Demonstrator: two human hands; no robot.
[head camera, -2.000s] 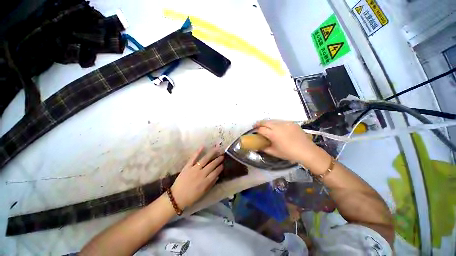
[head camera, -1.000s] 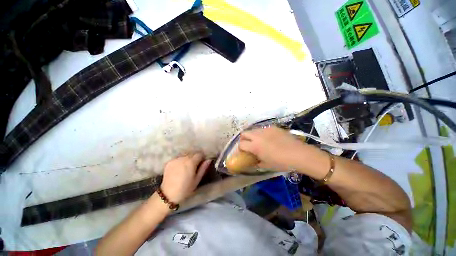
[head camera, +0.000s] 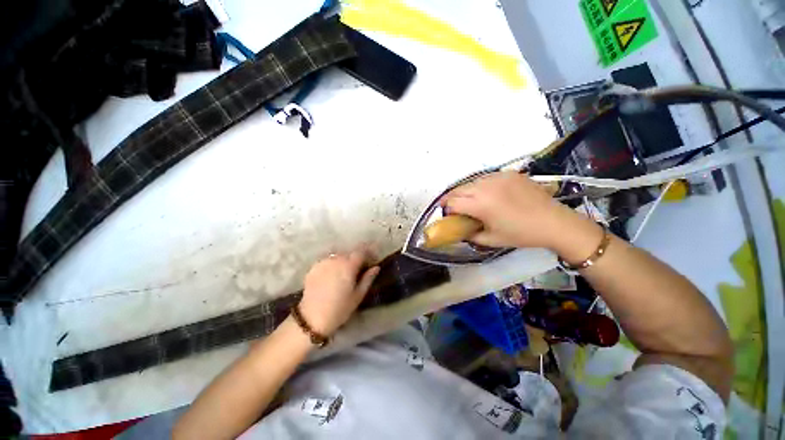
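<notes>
A long dark plaid strip (head camera: 185, 341) lies along the near table edge, its right end just below the iron. My left hand (head camera: 337, 290) is on the strip near its right part, thumb and fingers pinching its upper edge. My right hand (head camera: 509, 210) is closed around the tan wooden handle (head camera: 451, 230) of the steam iron (head camera: 417, 244). The iron's pointed tip faces left and sits at the strip's upper edge, a little right of my left fingers. Whether the soleplate touches the cloth is hard to tell.
Wider plaid strips (head camera: 185, 118) lie across the table beyond, with a black phone-like rectangle (head camera: 385, 69) and blue cord at their right end. A dark plaid heap (head camera: 129, 51) is far left. The hose (head camera: 594, 129) and white tube trail right. Yellow tape (head camera: 439, 39) lies at the back.
The iron has come off the strip's right end, which now shows, and has moved up and right from a second ago. My left hand has gone from flat to pinching since the earliest frame.
</notes>
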